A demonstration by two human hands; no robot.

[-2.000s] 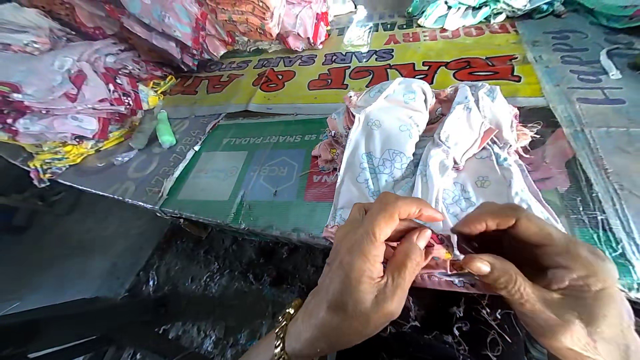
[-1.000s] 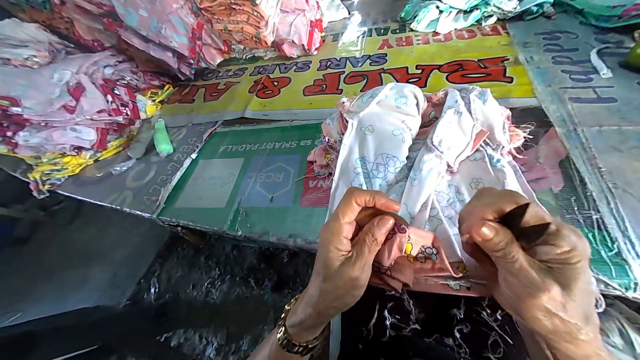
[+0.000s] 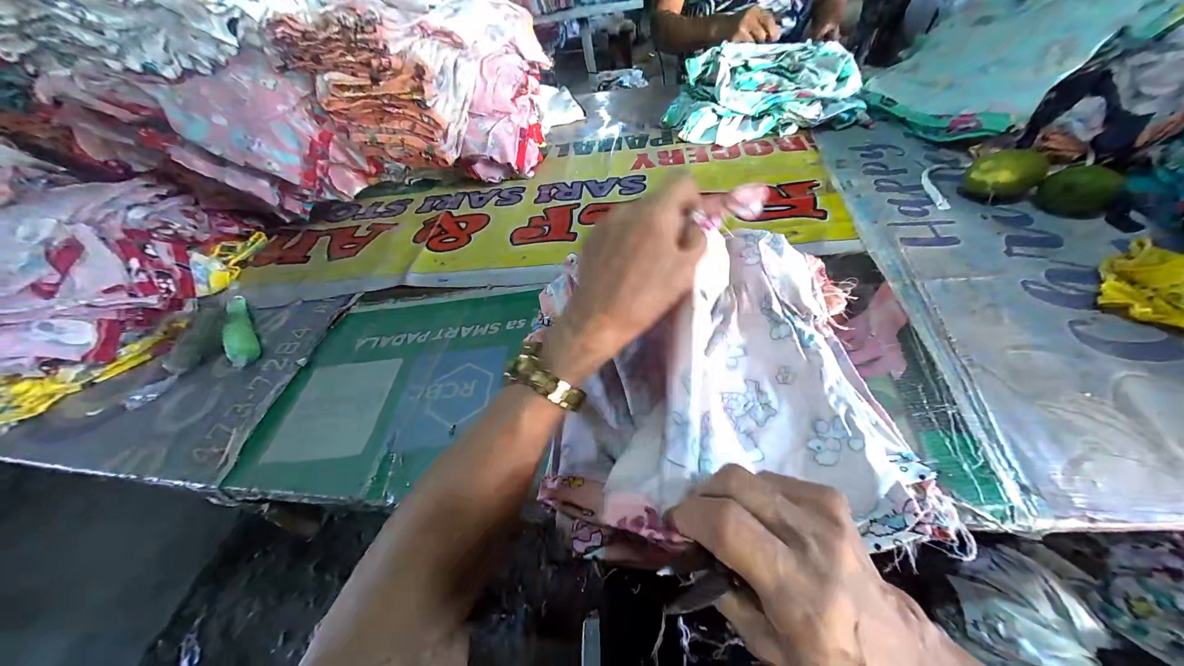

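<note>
A small white garment printed with blue flowers and paws lies near the table's front edge, with pink trim and frayed threads. My left hand, slightly blurred and with a gold-coloured watch at its wrist, reaches to the garment's far end and pinches the cloth there. My right hand grips the near hem, and a dark pointed blade-like tool shows beneath its fingers. The tool's handle is hidden.
Tall stacks of folded cloth and a pink-red pile stand at left. A green object lies beside them. Green-white cloths lie at the back near another person's hand. Green fruits and a yellow plastic bag are at right.
My left hand has moved from the near hem to the garment's far end. The view has tilted up, bringing the other person's hands and the fruits into sight.
</note>
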